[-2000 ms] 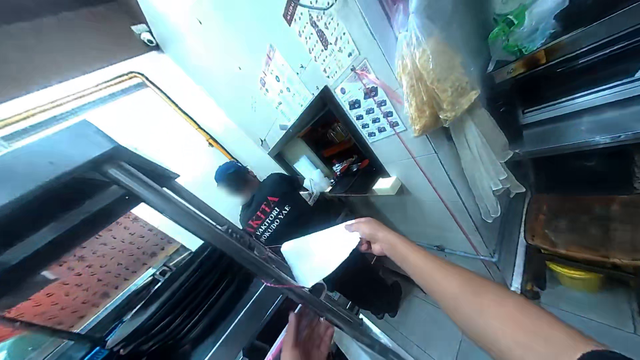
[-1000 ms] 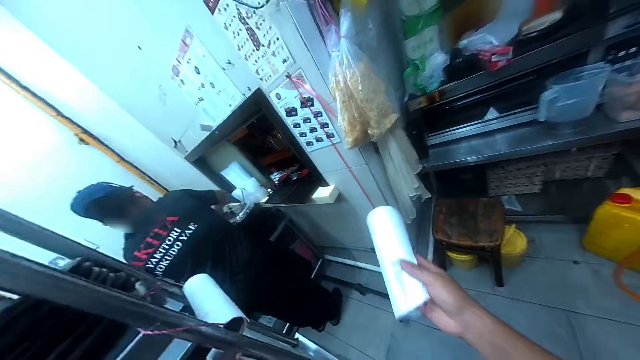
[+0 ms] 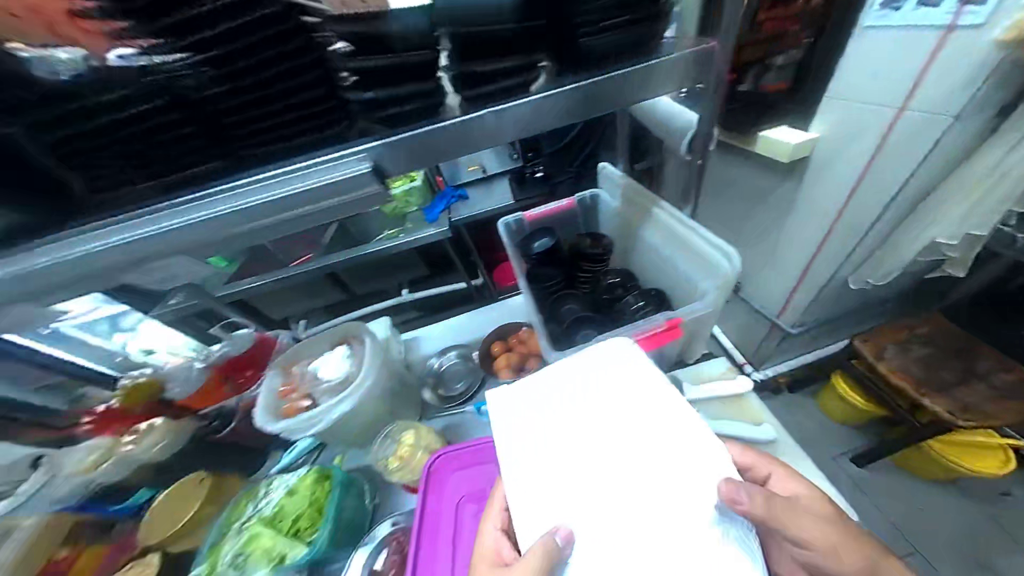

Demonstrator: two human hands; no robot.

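Observation:
A stack of white paper sheets or towels (image 3: 616,464) lies between my hands, low in the middle of the head view. My left hand (image 3: 524,532) grips its lower left edge, with the thumb on top. At its right edge my right hand (image 3: 788,504) holds it, thumb pressed on the face. Under and left of the stack shows a purple plastic lid (image 3: 452,504). Just beyond the stack stands a clear plastic box (image 3: 680,256) with black bowls (image 3: 588,264) inside. A brown bowl of eggs (image 3: 512,352) sits against that box.
Lettuce in a teal container (image 3: 276,520), a white bucket (image 3: 344,392) and a metal bowl (image 3: 454,374) stand on the left. White-handled knives (image 3: 720,388) lie right of the stack. A steel shelf (image 3: 480,120) crosses above. A wooden stool (image 3: 944,368) and yellow buckets (image 3: 952,456) are at right.
The view has swung down to the worktop. One second ago my right hand held a white roll; now both hands hold a flat white stack. The co-worker is out of view.

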